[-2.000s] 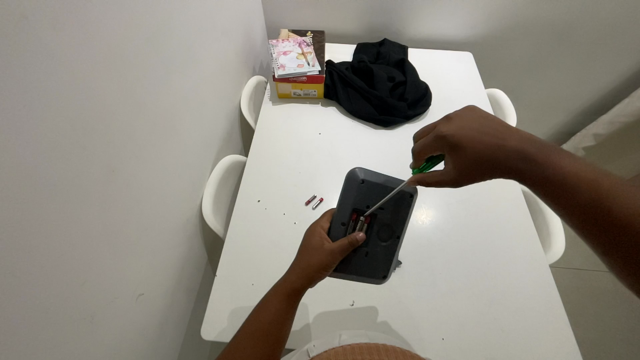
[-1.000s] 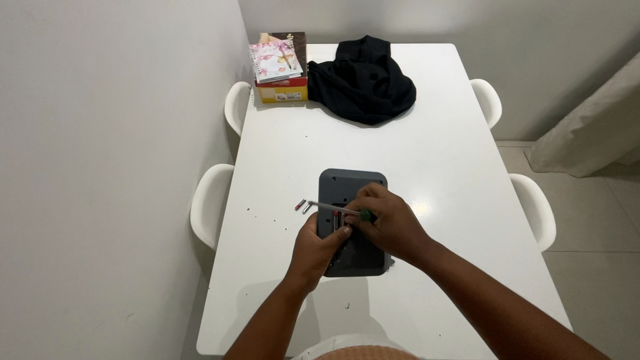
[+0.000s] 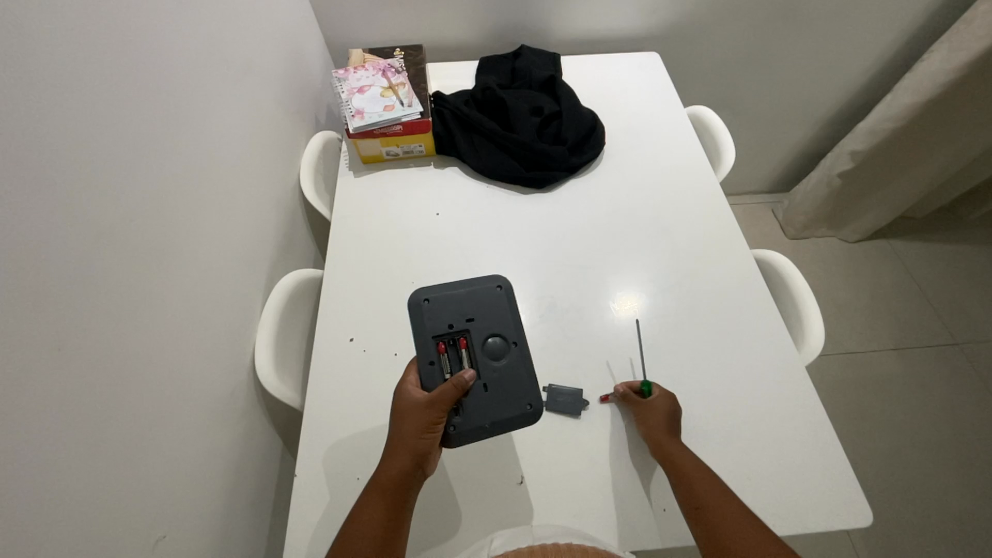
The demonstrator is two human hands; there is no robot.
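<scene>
My left hand (image 3: 426, 403) grips the lower left edge of a dark grey plastic device (image 3: 496, 403), its back turned up. Its battery compartment is uncovered, and two red-ended batteries (image 3: 464, 353) show inside; my thumb lies over the compartment's lower part. At the right, my right hand (image 3: 653, 411) holds a screwdriver (image 3: 642, 356) with a green handle, its shaft pointing away from me. A small red-ended battery (image 3: 606, 398) is at the fingertips of the same hand. Between the device and that hand, a grey battery cover (image 3: 566, 400) lies on the white table.
At the far left of the white table (image 3: 620, 232) stands a yellow and dark box (image 3: 395, 149) with a spiral notebook (image 3: 380, 97) on top. Black cloth (image 3: 523, 124) lies bunched beside it. White chairs (image 3: 790, 306) flank both long sides. Small dark specks dot the tabletop.
My right hand has moved from the device's compartment out to the right, still with the screwdriver. The two batteries seen on the table left of the device no longer lie there. The battery cover has come into sight.
</scene>
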